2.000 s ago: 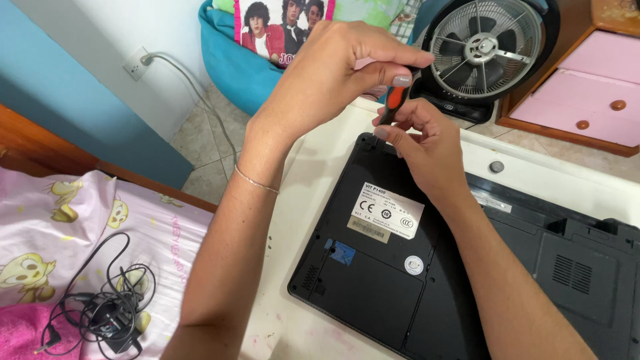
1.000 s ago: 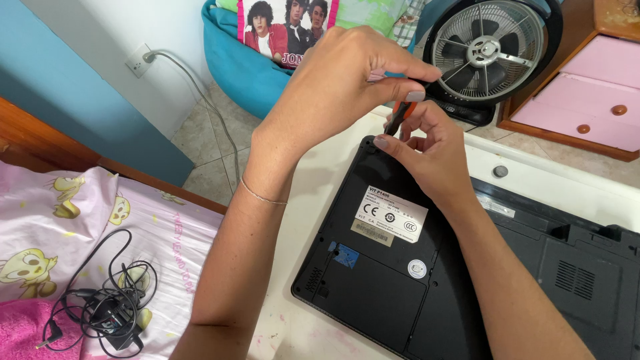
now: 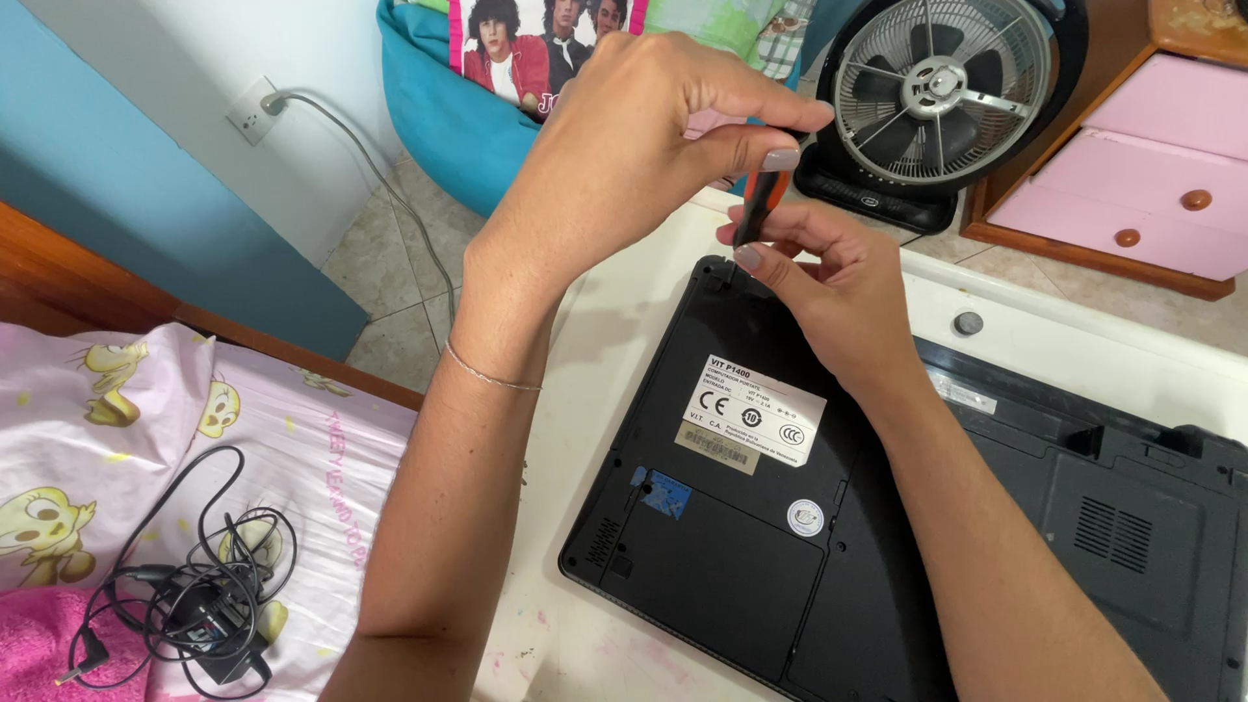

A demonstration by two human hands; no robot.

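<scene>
A black laptop (image 3: 741, 546) lies upside down on a white tabletop, its underside with vents, panels and printed stickers facing up. My left hand (image 3: 663, 127) is raised above the laptop's far left corner, thumb and fingertips closed on the top of a black and orange screwdriver (image 3: 757, 207). The screwdriver stands nearly upright, its tip at that corner. My right hand (image 3: 829, 273) steadies its lower part between thumb and fingers, close to the casing. Whether the tip sits in a screw is too small to tell.
A small grey round object (image 3: 968, 323) lies on the white tabletop (image 3: 1082, 341) behind the laptop. A fan (image 3: 936, 93) and pink drawers (image 3: 1150, 166) stand beyond. At left, a tangled black power adapter (image 3: 210, 619) rests on patterned bedding (image 3: 322, 448).
My left hand's fingers have shifted slightly around the top of the screwdriver. My right hand and the laptop stay in about the same place.
</scene>
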